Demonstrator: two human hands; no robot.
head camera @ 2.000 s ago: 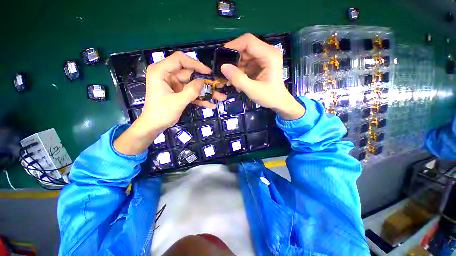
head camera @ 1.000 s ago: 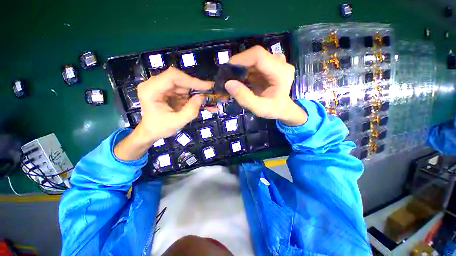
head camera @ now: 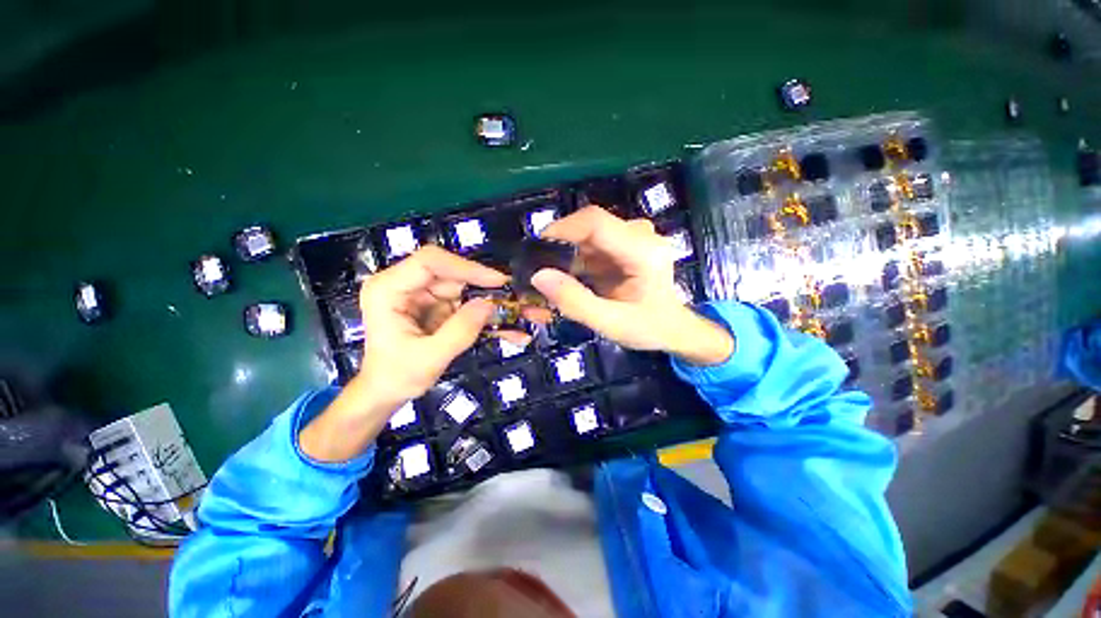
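Note:
My left hand (head camera: 423,316) pinches a small dark housing between thumb and fingers; the fingers hide most of it. My right hand (head camera: 610,280) holds a black display module (head camera: 542,258) between thumb and forefinger. An orange flex cable (head camera: 508,312) shows between the two parts, where the hands nearly meet. Whether the flex is joined to the housing cannot be told. Both hands are above the black blister tray (head camera: 634,412), whose pockets hold several housings with white squares (head camera: 568,367).
Loose housings lie on the green mat at left (head camera: 267,319) and beyond the tray (head camera: 494,129). A clear blister tray (head camera: 845,248) with orange-flexed parts is at right. A white box with dark leads (head camera: 146,459) stands at the left bench edge. Another person's blue sleeve (head camera: 1081,353) shows at far right.
The whole view has shifted, so the bench and hands appear lower. The display module is tilted differently than a second ago. Both hands keep their hold close together.

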